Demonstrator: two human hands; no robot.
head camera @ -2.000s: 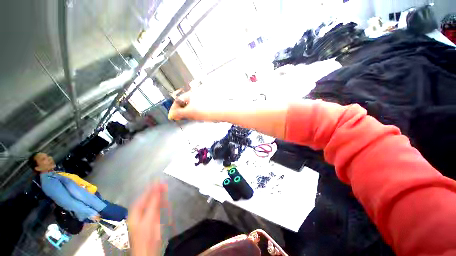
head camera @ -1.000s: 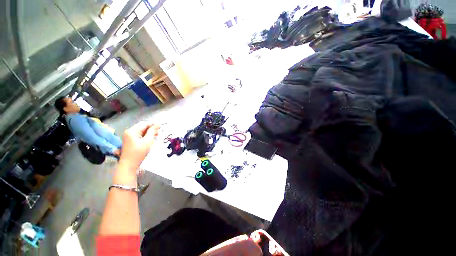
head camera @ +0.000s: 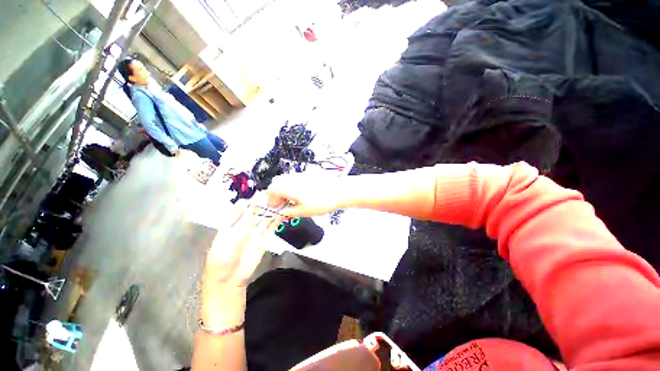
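Note:
My left hand, with a bracelet at the wrist, is raised left of centre. My right hand, in a red sleeve, reaches in from the right and meets it at the fingertips. A thin dark strand, thread or needle, shows between the pinched fingers; which it is I cannot tell. The black coat lies in large folds on the right, not touched by either hand. Thread cones with green-ringed ends are partly hidden behind my right hand.
A white table carries a black tangle, a dark red item and scissors partly in view. A person in blue stands beyond. A blue stool stands lower left. Glasses intrude at the bottom.
My right hand, stretched out two seconds ago and out of view one second ago, is back and meets my left. My left hand has moved right and down. The view has turned down.

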